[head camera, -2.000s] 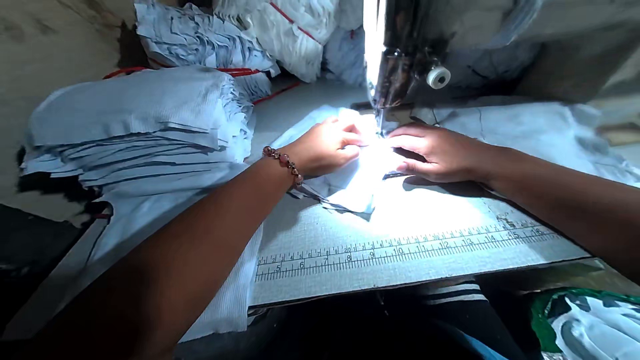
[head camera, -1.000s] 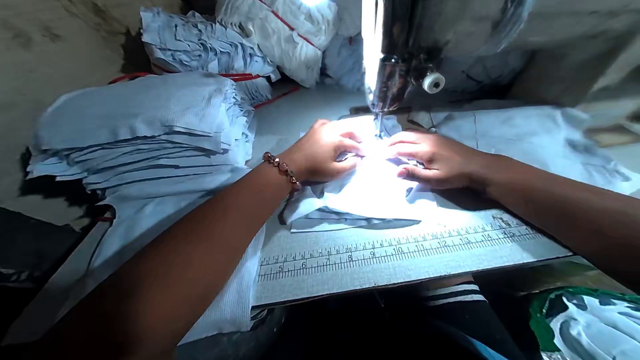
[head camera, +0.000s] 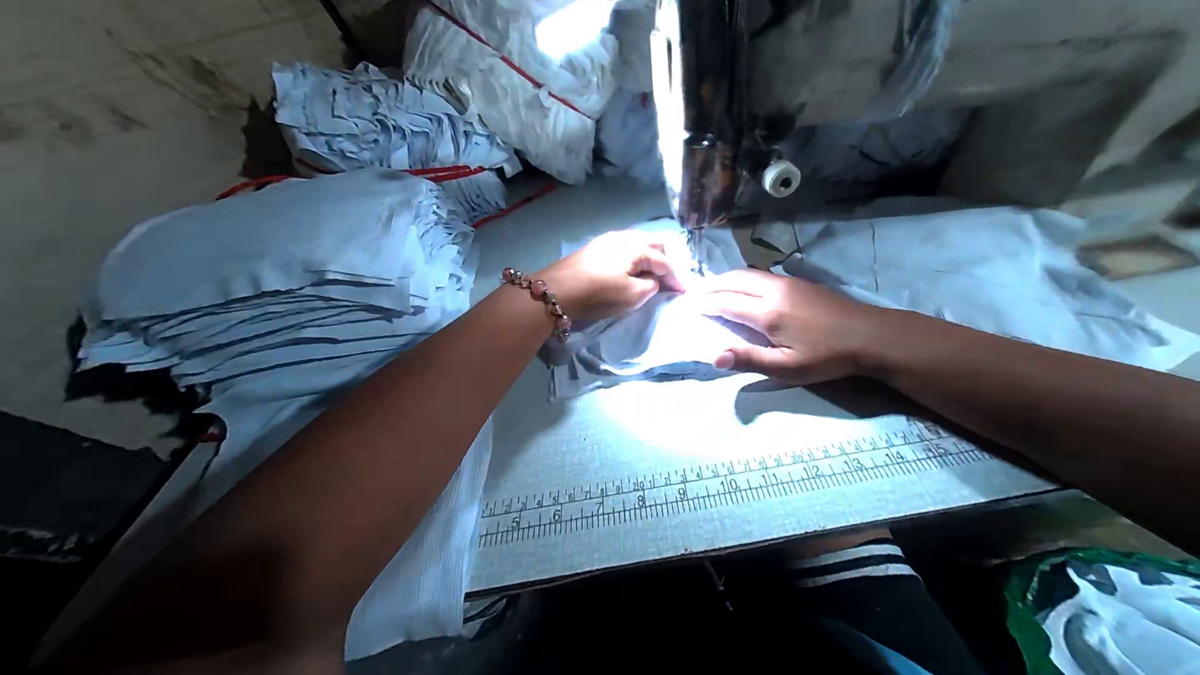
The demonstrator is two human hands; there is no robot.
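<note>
A light-coloured fabric piece (head camera: 623, 352) lies under the needle area of a sewing machine (head camera: 710, 178), brightly lit by its lamp. My left hand (head camera: 623, 272), with a beaded bracelet (head camera: 539, 292) at the wrist, presses on the fabric left of the needle, its fingers bent and close to it. Just right of the needle, my right hand (head camera: 783, 323) rests on the fabric's right part with its fingers spread and thumb toward me. Glare hides the fingertips and the exact stitching spot.
Stacked light fabric pieces (head camera: 272, 253) stand at the left, with tied fabric bundles (head camera: 375, 122) behind. More fabric (head camera: 966, 272) lies to the right. A printed ruler scale (head camera: 731, 487) runs along the table's front edge. A green-rimmed container (head camera: 1027, 600) with white cloth sits at lower right.
The fabric under my hands has shifted and turned, with its front edge lying differently than before. Both hands remain beside the needle, and my right hand's fingers have spread a little.
</note>
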